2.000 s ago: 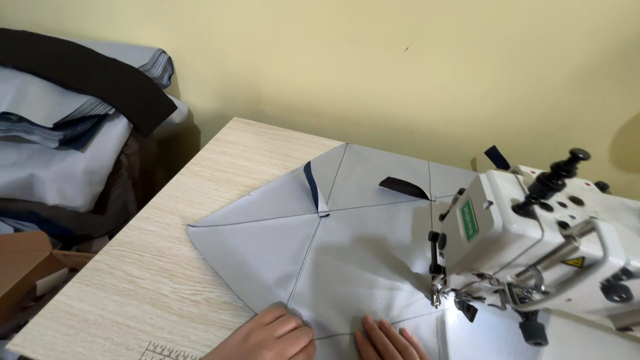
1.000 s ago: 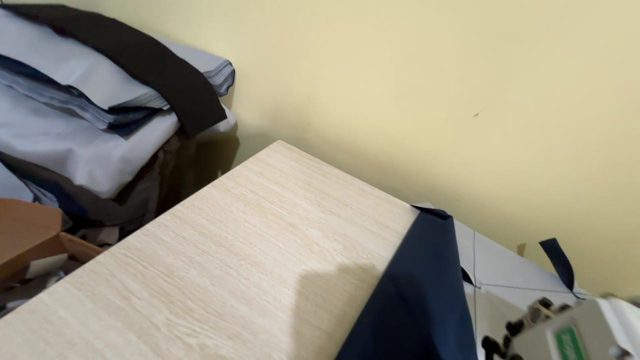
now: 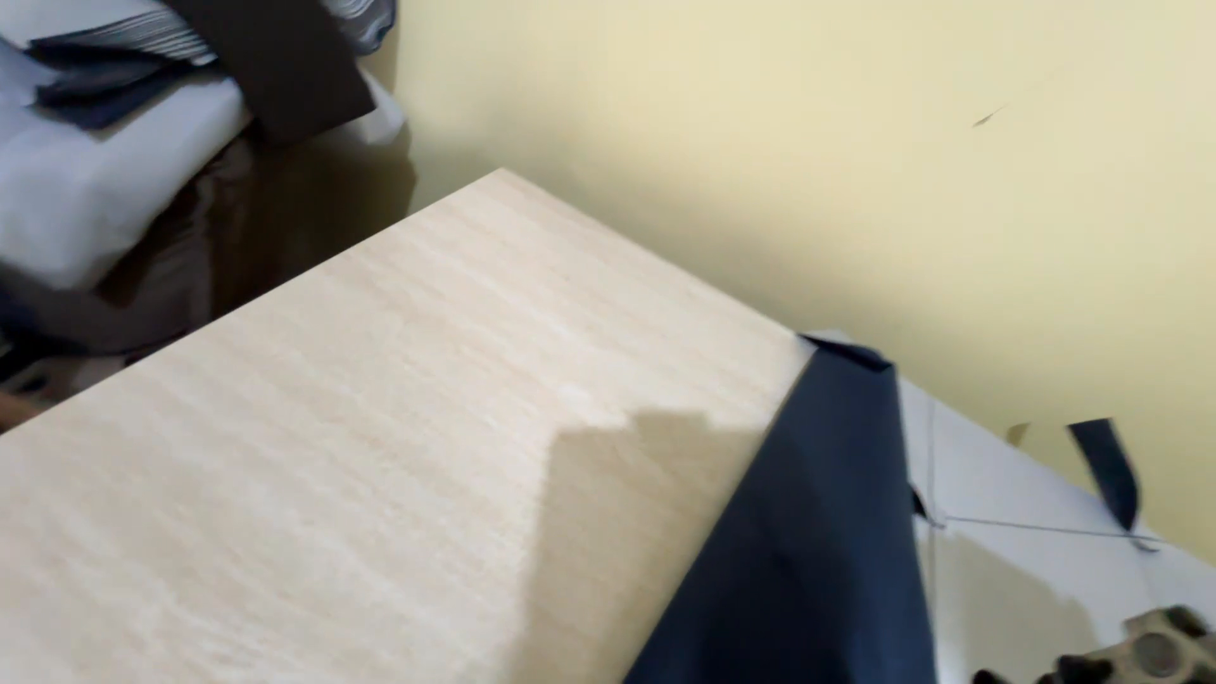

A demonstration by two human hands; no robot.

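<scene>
Neither my left hand nor my right hand shows in the view now. A light grey fabric panel with dark seam lines lies at the right along the wall side of the table. Its dark navy side is folded over and covers part of it. A short navy strap stands up from a seam at the right. At the lower right corner, part of the sewing machine shows, blurred. Its needle area is out of view.
The wood-grain table has its far corner near the yellow wall. Left of it, stacked folded fabric lies on a pale bundle, with a dark strip draped over.
Two seconds ago both hands lay on the flat grey panel by the machine; now they are out of view. The panel's navy side has come up. The view has swung to the left.
</scene>
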